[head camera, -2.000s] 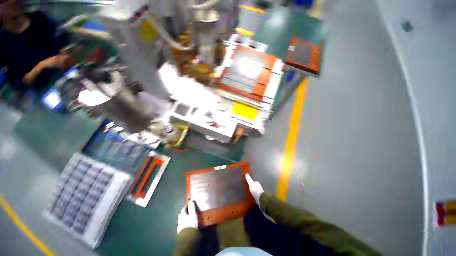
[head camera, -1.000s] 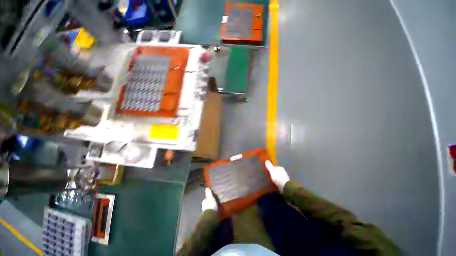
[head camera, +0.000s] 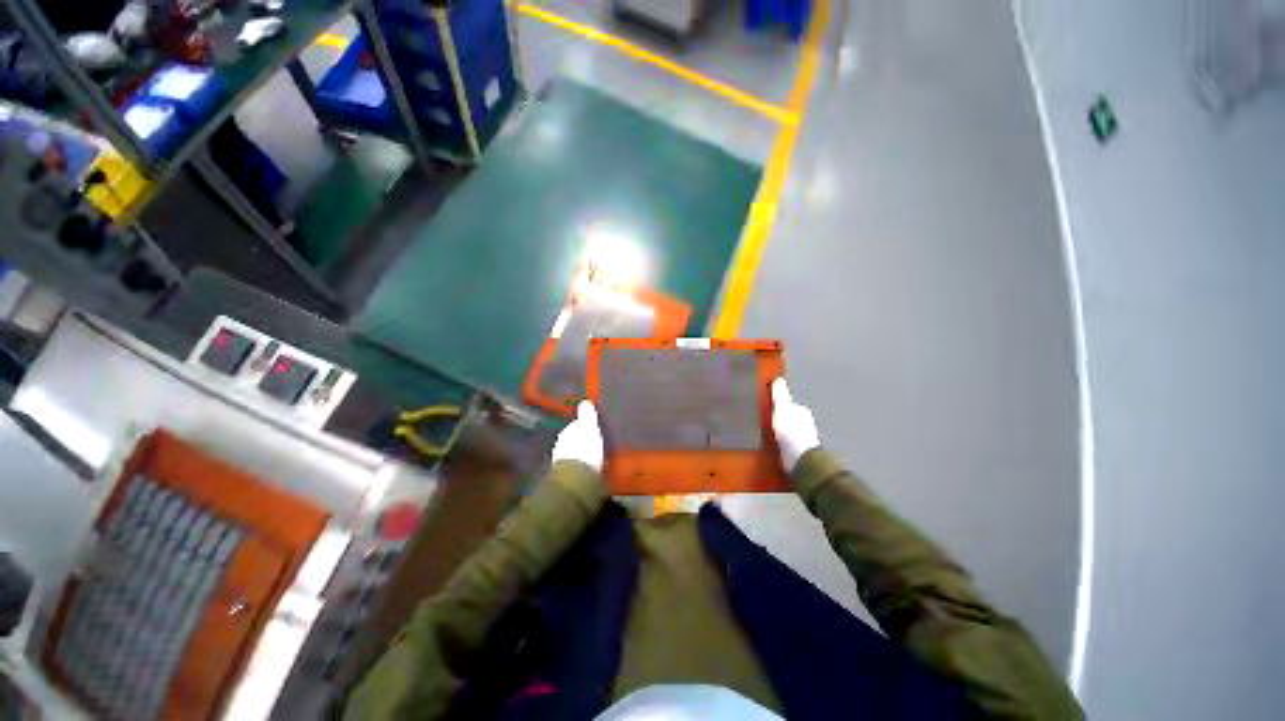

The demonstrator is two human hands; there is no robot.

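An orange fixture plate [head camera: 686, 402] with a grey metal centre and a small white label on its far edge is held level in front of me. My left hand [head camera: 579, 438], in a white glove, grips its left edge. My right hand [head camera: 793, 424], also white-gloved, grips its right edge. A second orange plate [head camera: 562, 369] lies on the green bench top beyond, partly hidden behind the held plate. My fingers under the held plate are hidden.
A white machine base [head camera: 369, 492] at lower left holds another orange plate [head camera: 303, 524] with rows of grey parts. Yellow-handled pliers [head camera: 426, 428] lie beside it. The green bench [head camera: 493, 233] is ahead, with blue boxes [head camera: 178, 88] on a shelf at upper left.
The view has turned and moved from the first bench past the machine to the far green bench. Both hands still hold the plate. The machine now lies at lower left.
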